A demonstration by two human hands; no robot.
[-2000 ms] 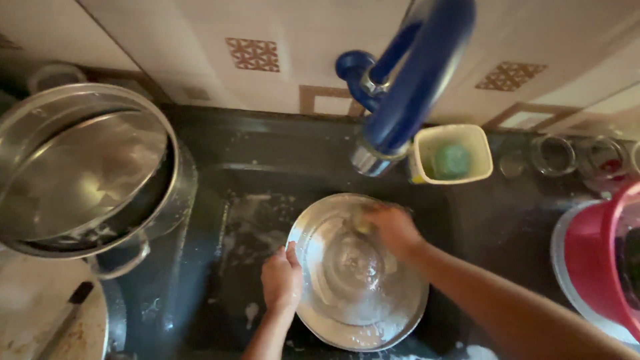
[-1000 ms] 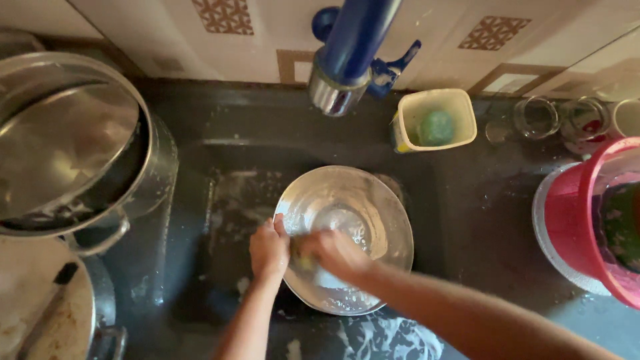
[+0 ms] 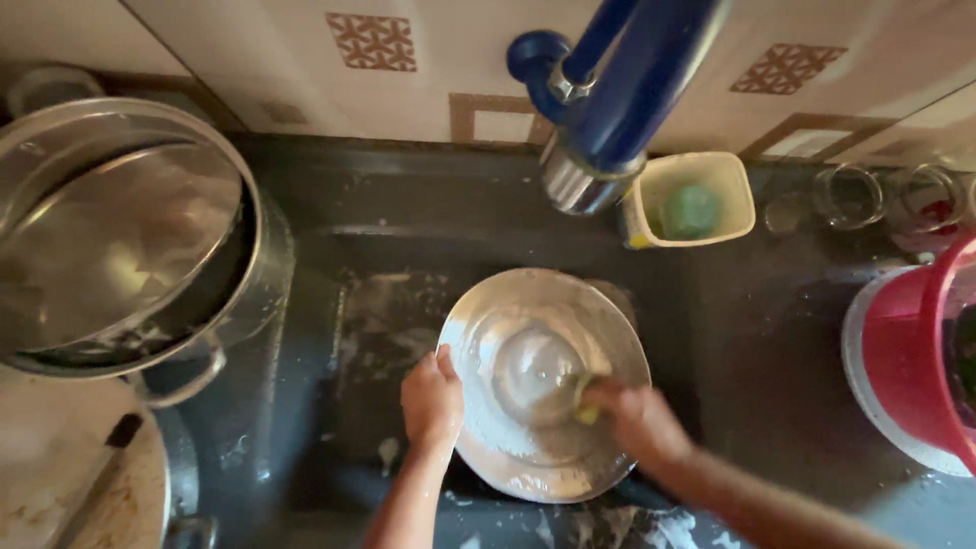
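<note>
A round, shallow metal bowl [image 3: 534,450] with suds on its inner face is held over the dark sink [image 3: 381,320]. My left hand [image 3: 433,396] grips its left rim, thumb on the edge. Against the right part of the bowl's inside, my right hand [image 3: 637,419] presses a yellowish scrubbing sponge [image 3: 587,400], mostly hidden by the fingers and blurred. The blue faucet [image 3: 640,84] with a metal spout end hangs above and behind the bowl; no water is seen running from it.
At left stands a large steel pot [image 3: 267,267] with a metal lid [image 3: 130,244] tilted inside, beside a pan [image 3: 61,457] with a dark-tipped utensil [image 3: 95,476]. Behind are a cream plastic tub [image 3: 732,191] holding something green and several glass jars [image 3: 850,197]. A pink tub [image 3: 900,358] stands at right.
My right hand has moved from the bowl's left side, a second ago, to its right side. My left hand keeps hold of the left rim.
</note>
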